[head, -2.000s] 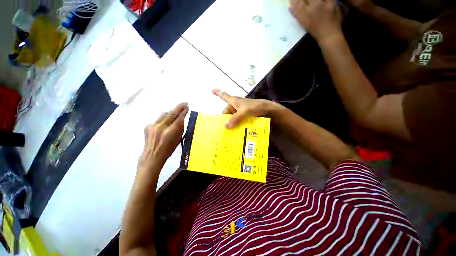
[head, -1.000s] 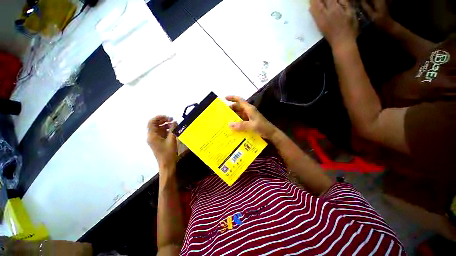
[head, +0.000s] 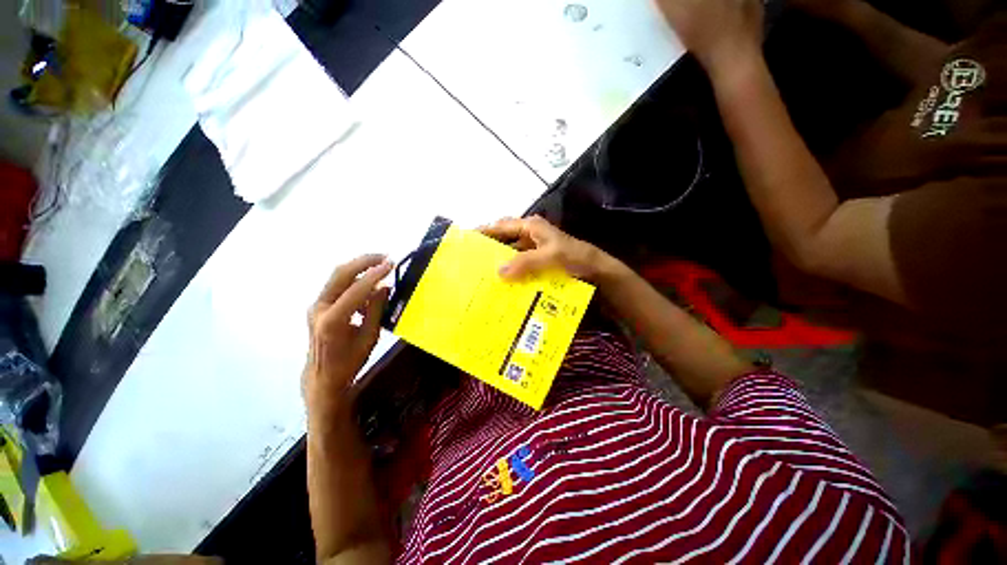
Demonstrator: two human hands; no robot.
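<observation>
A yellow hang-tab box [head: 486,315] with a black strip and a hook-shaped loop at its upper left end is held tilted over my lap at the table edge. Its face with print and a white barcode label is up. My right hand [head: 541,252] grips the box's upper edge, thumb on the face and fingers behind. My left hand [head: 348,320] is at the black end beside the hang loop, fingers bent. I cannot tell whether its fingertips touch the strip or pinch something small.
A white sheet pile [head: 265,105] lies on the white table [head: 177,408], by the black strip [head: 166,243]. Yellow boxes [head: 72,513] are at the lower left. A neighbour's arm [head: 762,155] is at the upper right. A red stool [head: 740,315] is below.
The box first turned from nearly level to steeply tilted, then back to a shallower tilt. My left hand moved slightly left, still near the black end. My right hand keeps its grip.
</observation>
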